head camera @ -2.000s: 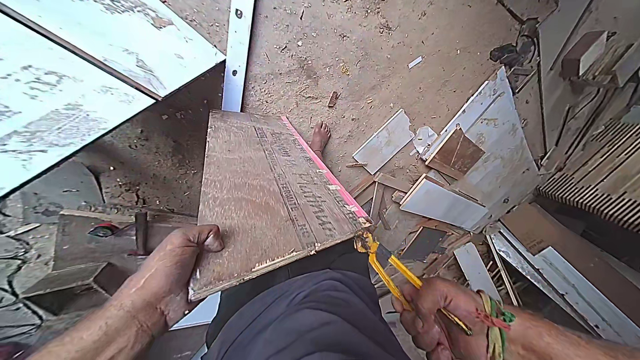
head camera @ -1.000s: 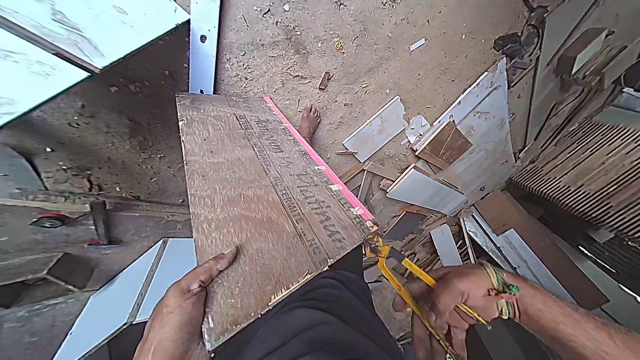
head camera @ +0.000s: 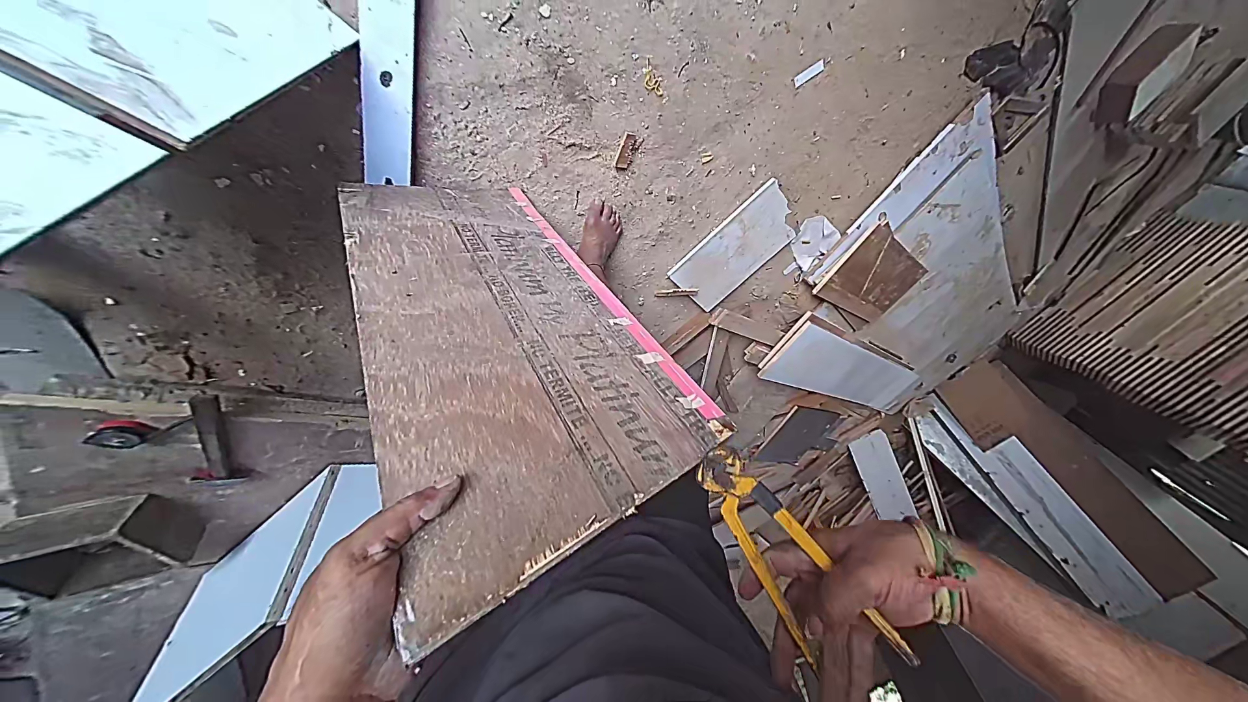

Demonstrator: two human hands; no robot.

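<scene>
A brown plywood board [head camera: 487, 390] with printed writing and a pink strip [head camera: 624, 317] along its right edge slants across the middle, over my lap. My left hand [head camera: 361, 585] grips its lower left edge, thumb on the face. In my right hand [head camera: 848, 595] are yellow-handled pincers [head camera: 751, 507], their handles spread apart. The pincers' head is at the board's lower right corner, just below the end of the pink strip; whether the jaws bite anything cannot be told. The board's lower edge is rough and splintered.
White panels [head camera: 175, 58] stand at the upper left, beside a white metal strip [head camera: 387, 88]. A hammer [head camera: 212, 439] lies at the left. Offcuts, including a white board [head camera: 731, 244], and stacked wooden slats [head camera: 1150, 312] fill the right. A bare foot [head camera: 601, 234] rests on the dusty floor.
My left hand has shifted from near the board's lower left corner and now holds the lower left edge. The pincers stay at the lower right corner, in my right hand.
</scene>
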